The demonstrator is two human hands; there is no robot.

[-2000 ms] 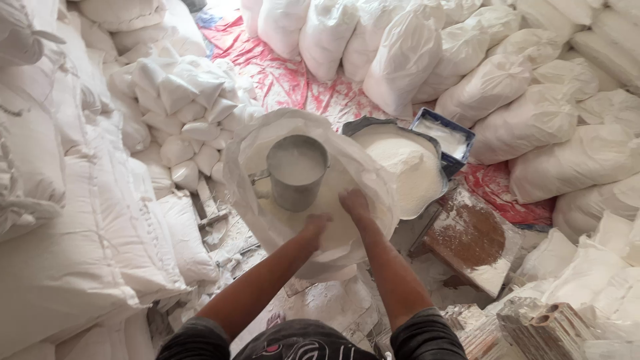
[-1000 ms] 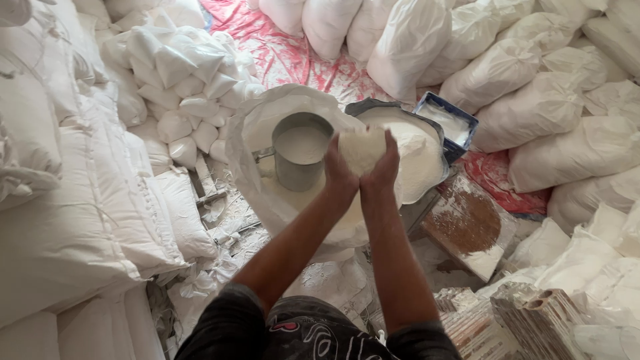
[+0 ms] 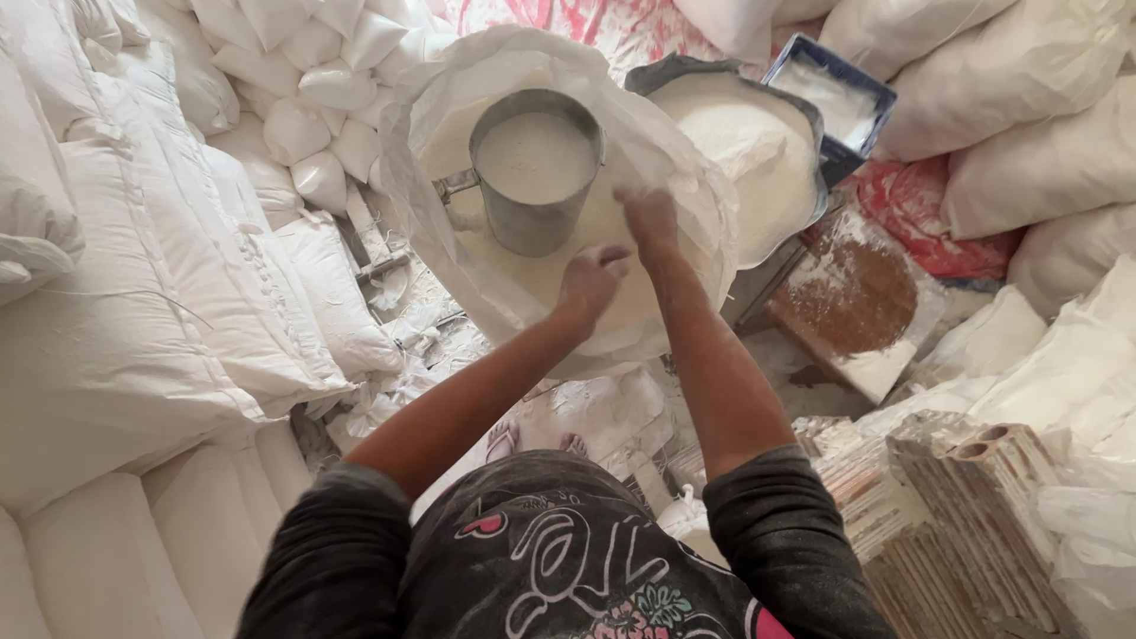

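Note:
A large open white sack [image 3: 710, 293] of pale powder stands in front of me, its rim turned outward. Upright in it is a grey metal mug [image 3: 532, 217] with a side handle, full of powder. My left hand [image 3: 595, 282] is over the powder at the mug's lower right, fingers partly curled. Farther right, my right hand [image 3: 646, 217] reaches down at the powder near the sack's inner wall; its fingertips are blurred and dusty. Whether either hand holds powder, I cannot tell. Beside the sack, at the upper right, a second container [image 3: 821, 177] holds a white powder heap.
A blue rectangular tray [image 3: 874, 115] with powder adjoins the second container. Stacked full white sacks [image 3: 124, 293] line the left, with small tied bags [image 3: 333, 84] behind. More sacks [image 3: 1047, 151] stand right. A powder-dusted brown board [image 3: 852, 293] and hollow clay bricks [image 3: 976, 515] lie lower right.
A second ago my two hands were cupped together around powder, above the edge between sack and second container. They are now apart and lower, inside the sack. The view has shifted closer.

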